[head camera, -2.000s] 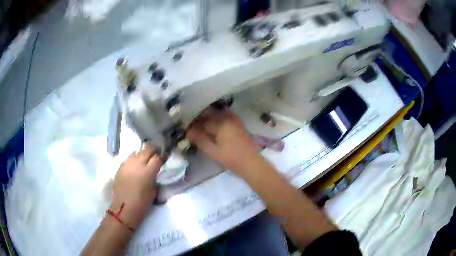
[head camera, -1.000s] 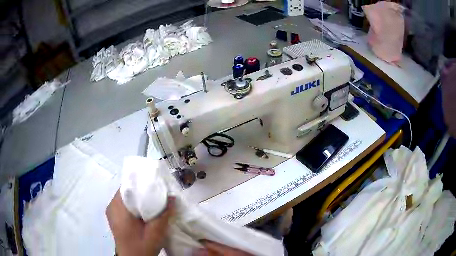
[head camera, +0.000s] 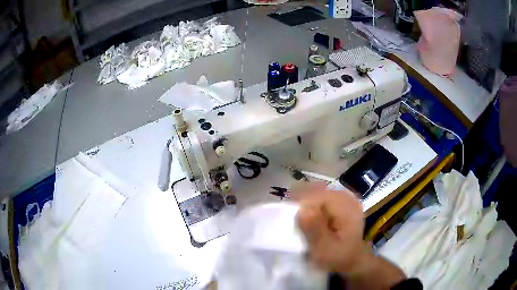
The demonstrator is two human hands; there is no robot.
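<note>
A white cloth piece (head camera: 266, 243) is raised in front of the sewing machine, blurred. My right hand (head camera: 334, 226) is closed on its right side, to the right of the needle area. My left hand is not clearly seen; at most a sliver of skin shows at the bottom edge below the cloth. The white JUKI sewing machine (head camera: 317, 119) stands behind, its needle plate (head camera: 201, 208) uncovered. Thread snips (head camera: 279, 192) lie on the bed, partly hidden by my right hand. Black-handled scissors (head camera: 251, 164) lie behind them.
White cloth panels (head camera: 85, 209) lie on the table at left. A black phone (head camera: 369, 170) lies at right. Crumpled white pieces (head camera: 164, 54) are on the grey table behind. A large white heap (head camera: 453, 238) hangs at lower right beside a yellow frame (head camera: 412, 195).
My right hand has risen into view at the right of the cloth. My left hand has dropped mostly out of view. The cloth has moved right, uncovering the needle plate.
</note>
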